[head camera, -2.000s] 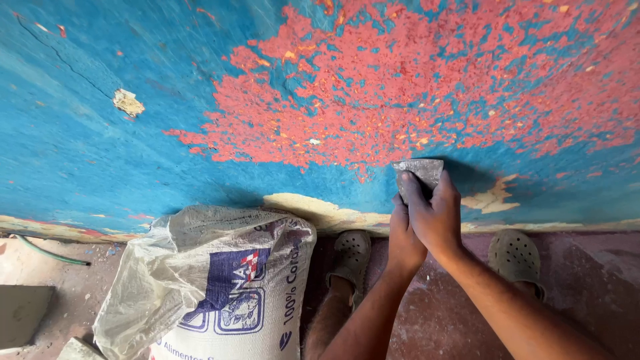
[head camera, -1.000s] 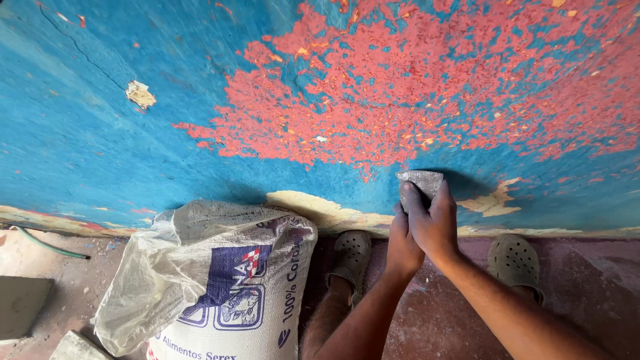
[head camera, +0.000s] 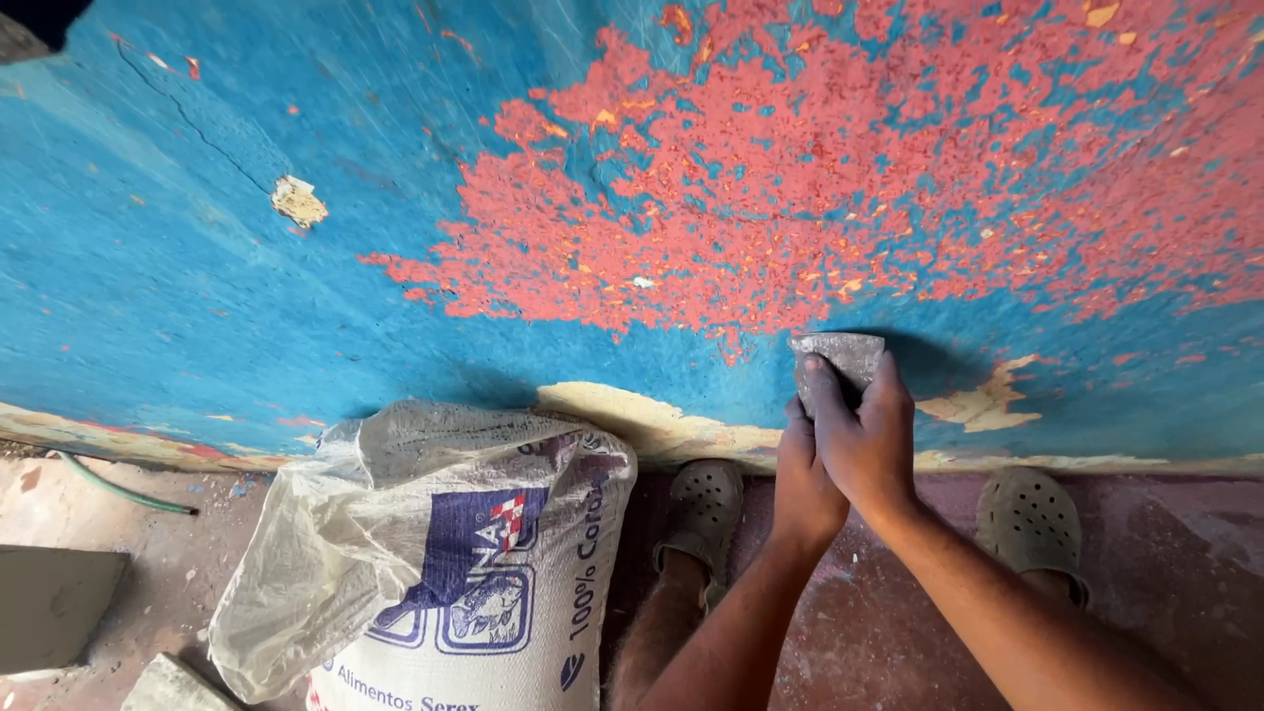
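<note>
A metal scraper blade (head camera: 841, 354) rests with its wide edge on the blue painted wall (head camera: 553, 360), just under the lower border of a patch of exposed red paint (head camera: 731, 197). My right hand (head camera: 869, 425) is closed on the scraper, its fingers along both sides of the blade. Directly below and to the left, my left hand (head camera: 812, 474) is pressed against my right hand, and its fingers wrap the lower part of the tool, mostly hidden. The handle cannot be seen.
A white woven sack (head camera: 553, 632) under clear plastic (head camera: 316, 563) stands against the wall at left. Clogs (head camera: 699, 504) are on my feet on the reddish floor. A green hose (head camera: 118, 491), a grey block (head camera: 54, 607) and a pale slab (head camera: 173, 686) lie at lower left. Cream patches (head camera: 987, 400) show low on the wall.
</note>
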